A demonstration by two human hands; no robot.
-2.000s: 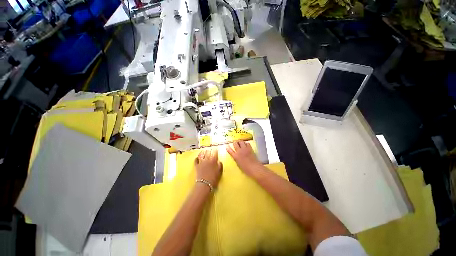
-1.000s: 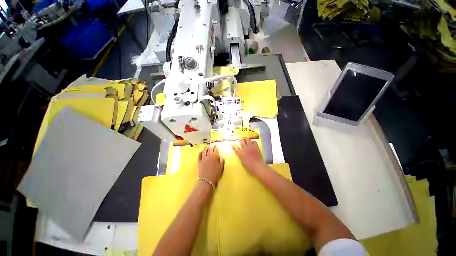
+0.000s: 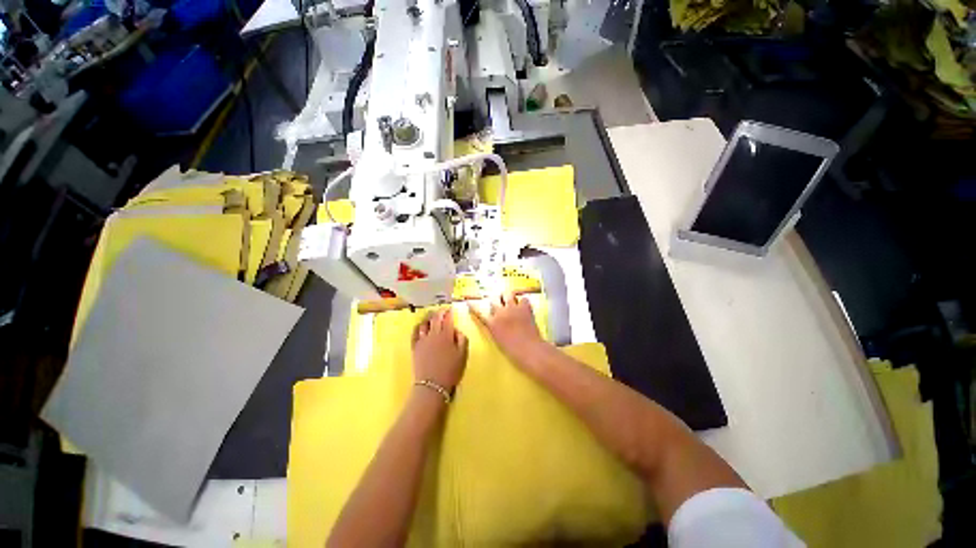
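Note:
A large yellow garment panel (image 3: 514,439) lies flat in front of me, its top edge at the yellow clamp bar (image 3: 385,306) under the machine head. My left hand (image 3: 439,348) lies palm down on the panel just below the bar, with a bracelet on the wrist. My right hand (image 3: 511,324) lies on the panel to its right, fingertips at the bar. Neither hand grips anything that I can see; both press flat on the cloth. The silver clamp mechanism (image 3: 484,252) is just behind the bar, brightly lit. The needle point is not clear.
The white machine head (image 3: 401,241) stands just beyond my left hand. A stack of cut yellow panels (image 3: 182,238) is at left, with a stiff grey sheet (image 3: 166,364) on it. A tablet (image 3: 755,193) stands at right. Yellow pieces (image 3: 894,439) hang at the right table edge.
My hands have shifted slightly left with the panel and the clamp bar relative to the machine head. Both hands stay flat on the cloth. The view has also shifted a little.

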